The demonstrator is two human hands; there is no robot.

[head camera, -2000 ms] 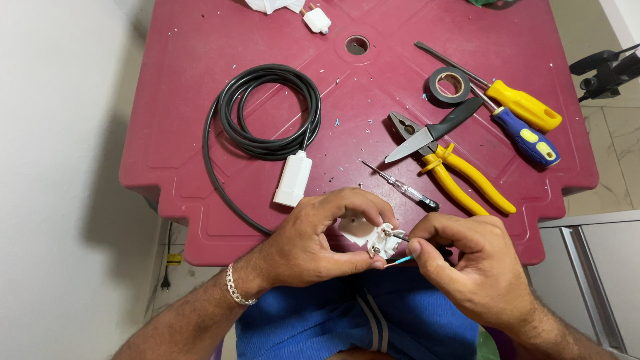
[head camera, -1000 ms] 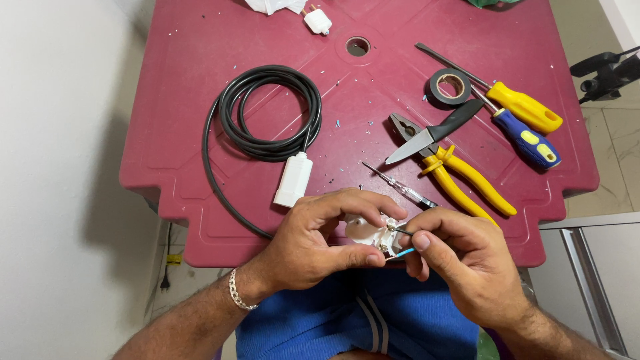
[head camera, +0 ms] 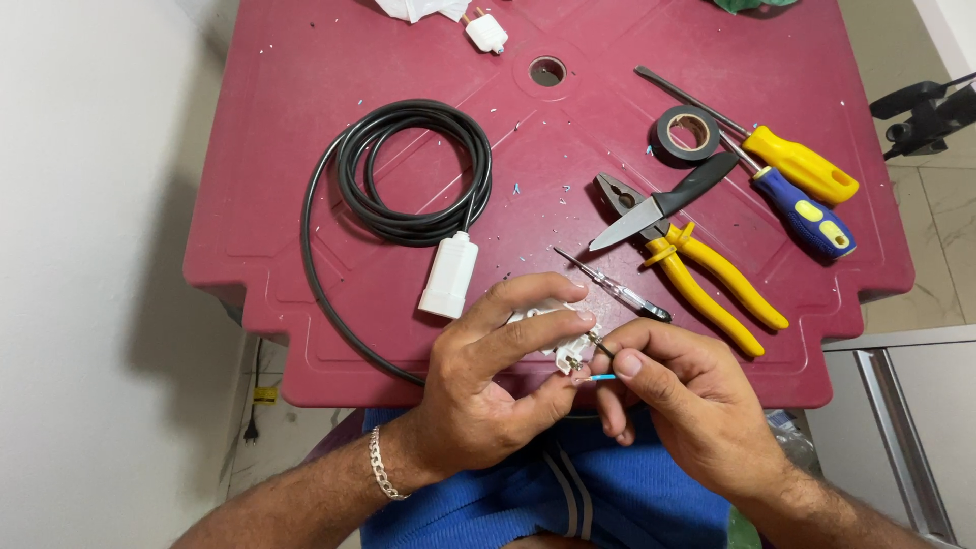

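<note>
My left hand (head camera: pixel 488 374) holds an opened white plastic electrical fitting (head camera: pixel 568 354) with metal terminals, its fingers covering part of it. My right hand (head camera: pixel 679 389) pinches the cable's wires between thumb and index finger. The black-insulated wire (head camera: pixel 604 348) meets the upper terminal; whether it is seated inside cannot be told. The blue wire (head camera: pixel 602 377), its copper end bare, lies just below the fitting by my left fingertips. The coiled black cable (head camera: pixel 488 164) lies at left with a white socket connector (head camera: pixel 450 276) on one end; its other stretch runs down behind my left hand.
Combination pliers (head camera: pixel 694 282) lie under a knife (head camera: pixel 663 202), beside a tester screwdriver (head camera: pixel 614 284). Black tape (head camera: pixel 686 136), a yellow-handled screwdriver (head camera: pixel 801 164) and a blue-handled one (head camera: pixel 804 213) lie right. A white plug (head camera: pixel 486 33) sits at the back of the red table (head camera: pixel 259 191).
My left fingers have shifted over the white fitting, and its angle has changed slightly. The blue wire's bare end now shows below the fitting. The tools on the table have not moved.
</note>
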